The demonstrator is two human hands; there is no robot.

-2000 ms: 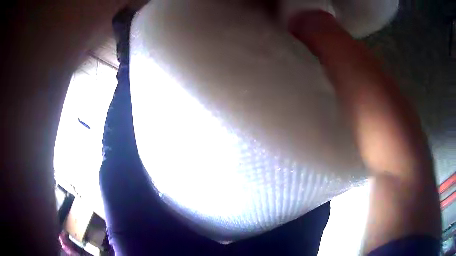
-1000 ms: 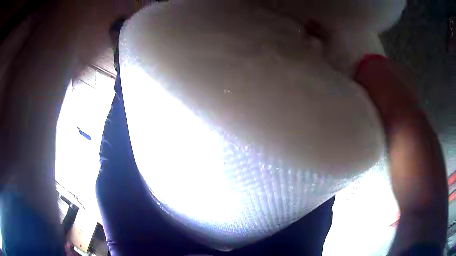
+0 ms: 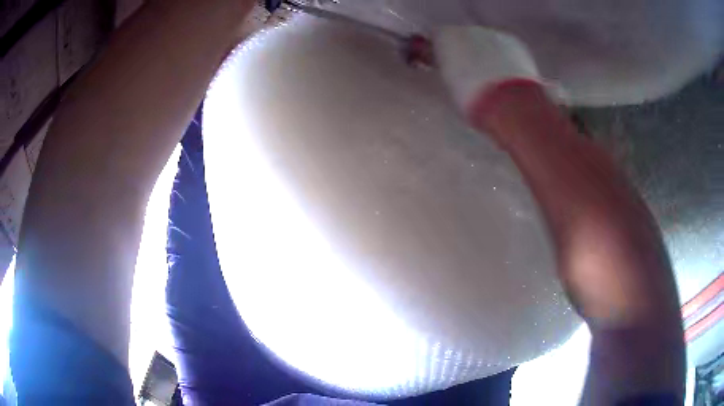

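A huge whitish bubble wrap roll [image 3: 397,198] fills the middle, its lower left side washed out by glare. My right hand [image 3: 486,67], in a white knitted glove with a red cuff, is closed around the reddish grip of a long thin blade [image 3: 349,22]. The blade runs from that hand up and left across the roll's top, towards the top edge. My left forearm reaches up to the top edge; the hand itself is cut off there. Another whitish rounded part of bubble wrap [image 3: 627,51] lies beyond the right hand.
My purple-blue clothed legs [image 3: 190,262] are on both sides of the roll. Speckled grey floor [image 3: 667,151] shows at right, with red bars [image 3: 705,309] at the right edge. Brownish panels [image 3: 28,55] show at upper left and a small boxy object [image 3: 159,377] at lower left.
My right hand has moved up and left from its place a second ago, and the blade now shows clearly. My left arm has shifted right and is more visible. The view has shifted slightly.
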